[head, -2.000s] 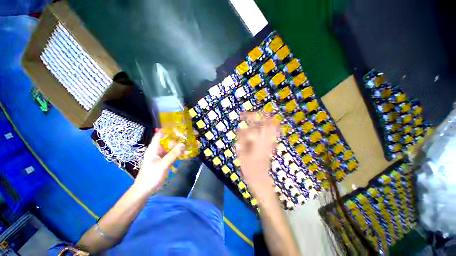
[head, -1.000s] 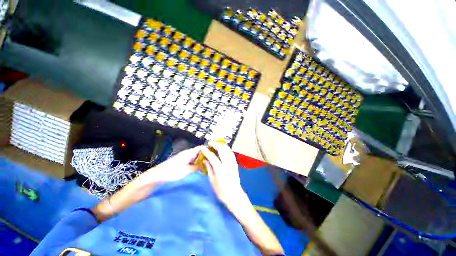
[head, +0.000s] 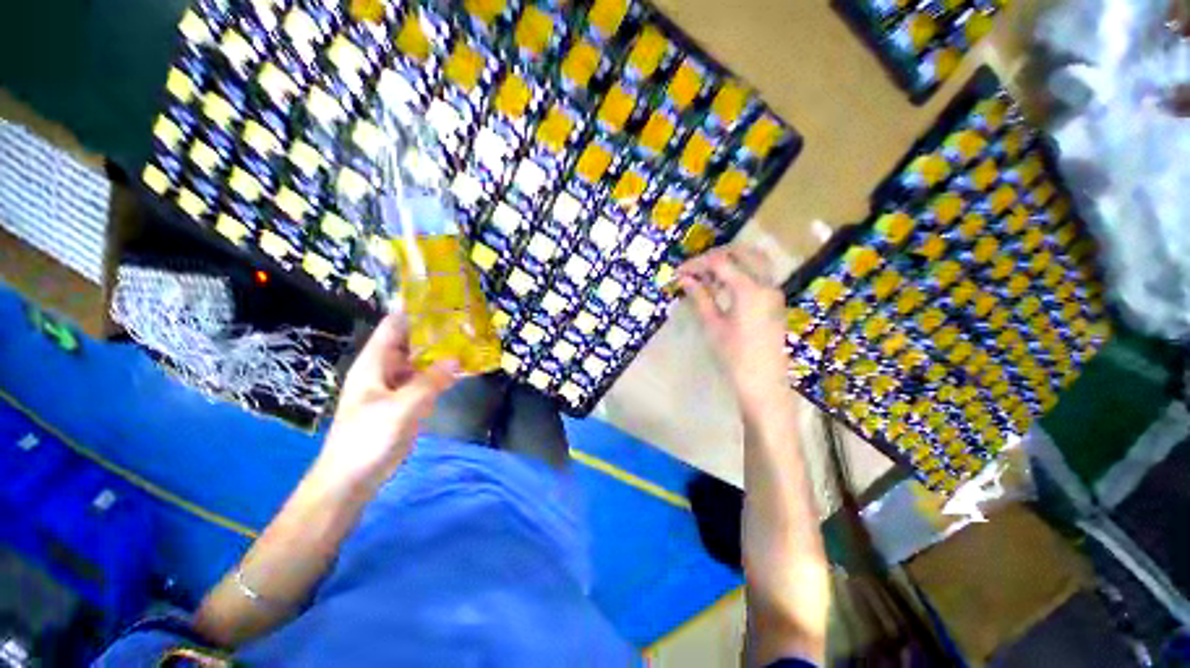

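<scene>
My left hand (head: 392,379) holds the amber tape sheet (head: 446,300) by its lower part, with its clear film reaching up over the boards. The black tray (head: 780,163) holds rows of small circuit boards. Boards in the upper right rows bear amber tape pieces (head: 649,52); those in the lower left rows show pale squares (head: 519,282). My right hand (head: 731,307) is at the tray's right edge, thumb and fingers close together by the end of a row. Whether it holds a tape piece is too blurred to tell.
A second tray of amber-topped boards (head: 942,281) lies right, on brown cardboard (head: 835,131). Part of another tray (head: 924,39) is at the top right. A crumpled clear bag (head: 1122,170) lies far right. White wires (head: 235,342) and a carton of white parts (head: 50,196) are left. Dark strands hang beside my right forearm.
One second ago both hands were together at the tape sheet near my lap. Now my left hand holds it up over the tray's near edge, and my right hand has moved to the tray's right edge.
</scene>
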